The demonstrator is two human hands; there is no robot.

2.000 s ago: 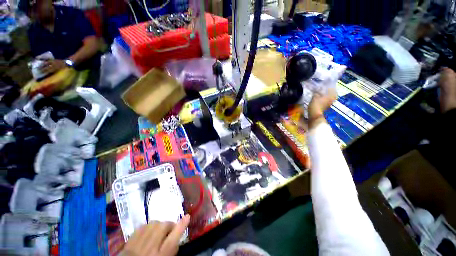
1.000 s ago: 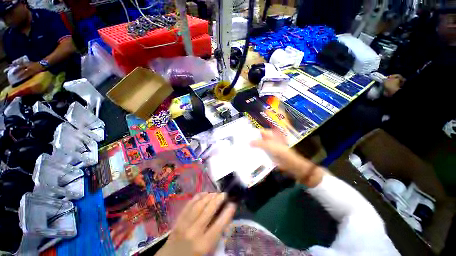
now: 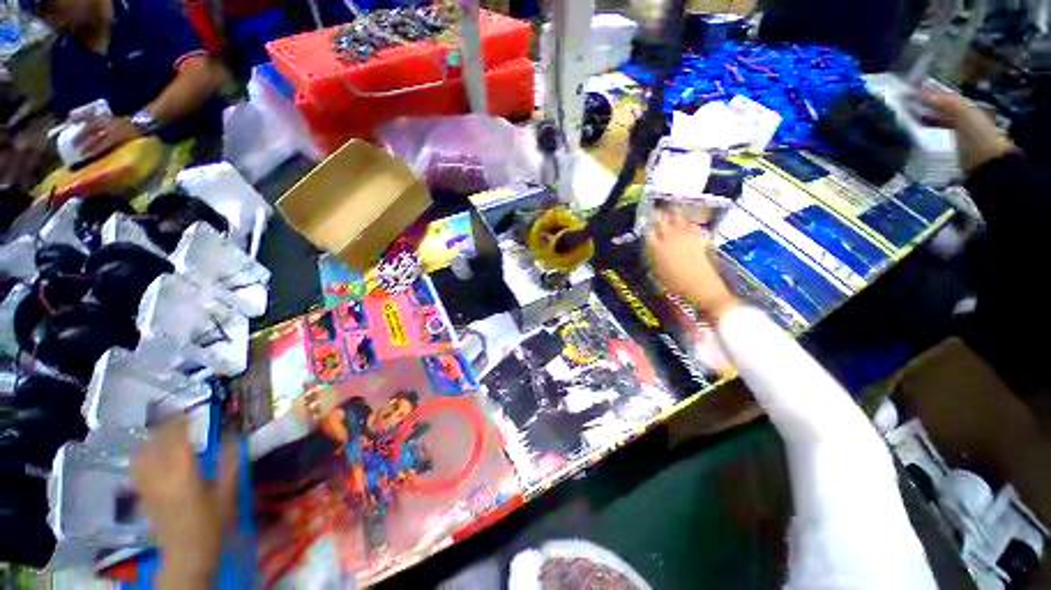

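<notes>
White camera units with brackets (image 3: 150, 386) and round black heads stand clustered at the left. My left hand (image 3: 182, 501) is blurred, low at the left beside the nearest white unit; whether it grips it cannot be told. My right hand (image 3: 682, 259) is stretched out to the back right, its fingers at a white unit (image 3: 682, 184) with a dark part, on the poster-covered bench (image 3: 461, 507). The fingertips are partly blurred, so the grip is unclear.
A hanging driver with a yellow wrap (image 3: 561, 239) is at centre. An open cardboard tray (image 3: 355, 207), red basket (image 3: 403, 87) and clear bag (image 3: 461, 150) stand behind. Blue parts (image 3: 761, 87) lie at back right. A carton (image 3: 968, 398) holds white units below. Other people work left and right.
The white unit in front of me has left the middle of the bench. My right hand has moved to the back right, my left hand to the left units. The view has shifted.
</notes>
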